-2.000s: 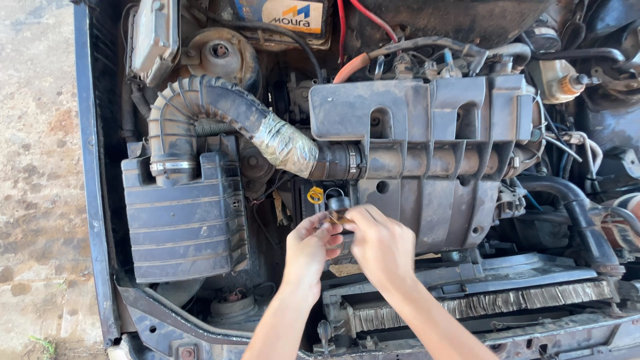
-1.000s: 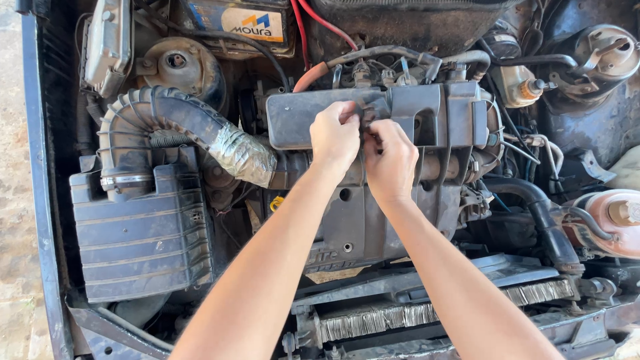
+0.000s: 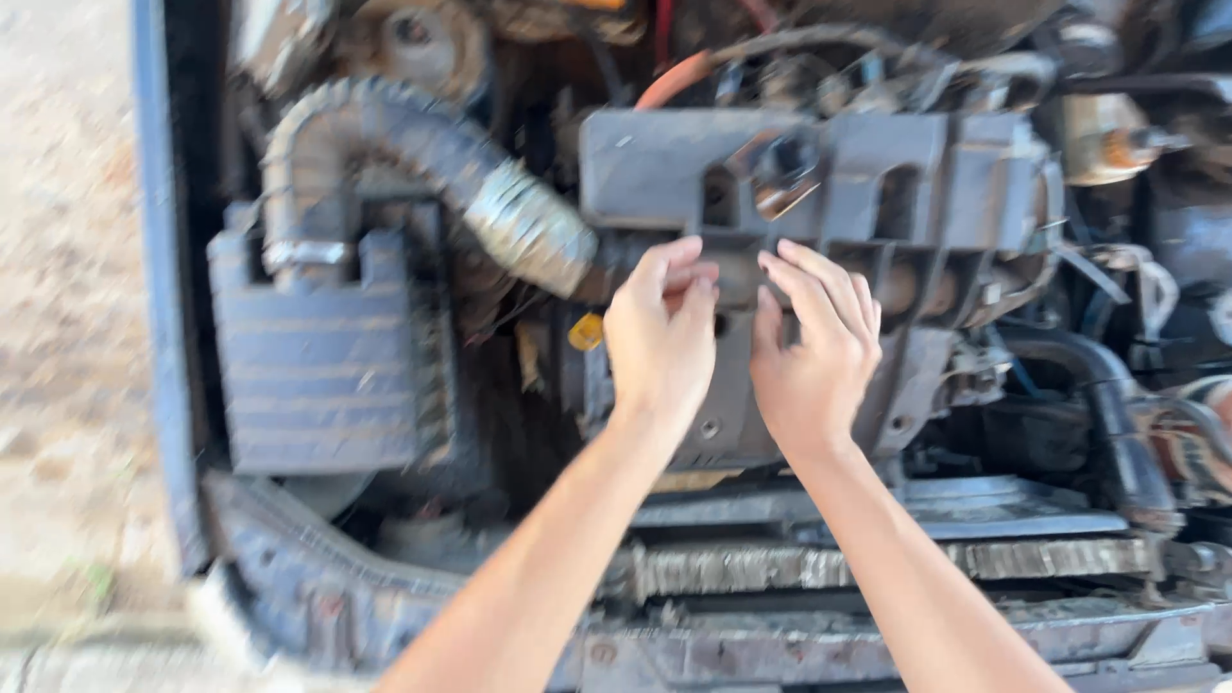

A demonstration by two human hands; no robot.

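Observation:
My left hand [image 3: 666, 332] is over the lower part of the black plastic engine cover [image 3: 654, 164], fingers curled and apart, with nothing seen in it. To its right, my right hand [image 3: 813, 337] has its fingers spread and is likewise empty. Just above both hands, a small dark part with a brown, shiny edge [image 3: 784, 173] rests on the cover, between two openings; blur hides its exact kind. The yellow dipstick handle [image 3: 585, 332] shows left of my left hand.
A ribbed air intake hose [image 3: 322, 164] with silvery tape wrapping [image 3: 529, 226] runs from the black air filter box [image 3: 322, 366] toward the engine. The radiator's top edge [image 3: 751, 570] crosses below my wrists. At right is a black coolant hose [image 3: 1107, 395].
Both hands have moved down off the upper engine cover and opened. The small dark part, held near the dipstick two seconds ago, now lies on the cover.

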